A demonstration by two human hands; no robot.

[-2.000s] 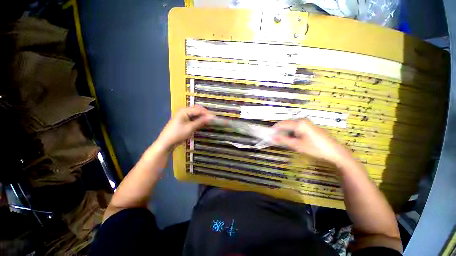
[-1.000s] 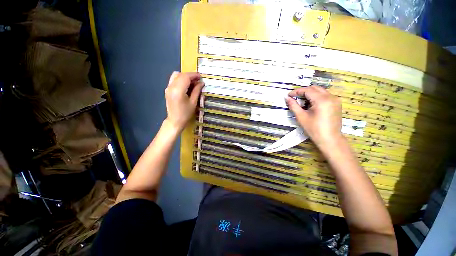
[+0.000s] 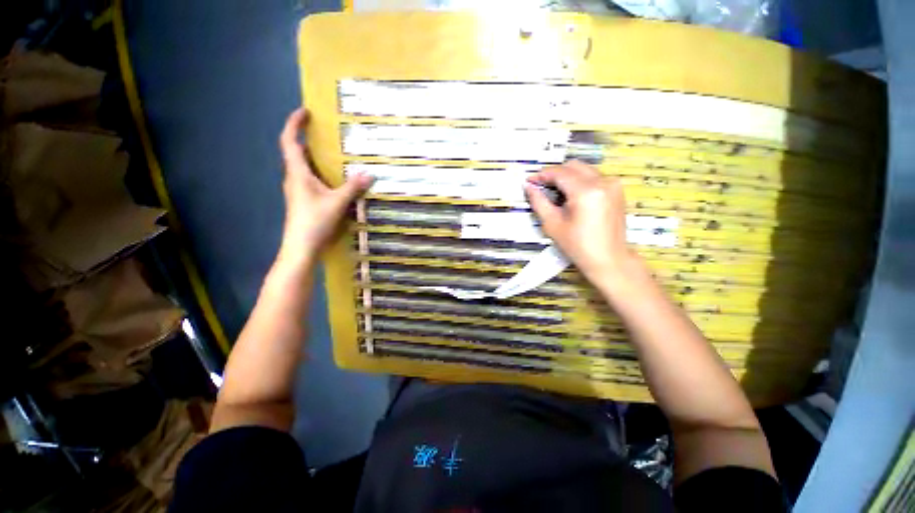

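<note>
The yellow sewing template (image 3: 323, 250) lies in front of me, with long parallel slots. White strips fill the top rows on its left half; the third strip (image 3: 441, 181) lies along its slot. My left hand (image 3: 319, 195) has its thumb on that strip's left end, with the fingers spread over the board's left edge. My right hand (image 3: 582, 210) is at the strip's right end, thumb and finger pinched there. A loose strip (image 3: 534, 273) hangs curved below my right hand. Another strip (image 3: 488, 226) lies flat across the middle, partly hidden by my right hand.
Brown cut pieces (image 3: 85, 190) hang at the left, beside a grey floor (image 3: 216, 120) with a yellow line. A clear plastic bag (image 3: 737, 14) is at the board's far edge. A grey machine table edge (image 3: 871, 331) is at the right.
A strip held between both hands now lies flat in the third row. My left hand has opened, its fingers spreading over the board's edge. The board has shifted in view.
</note>
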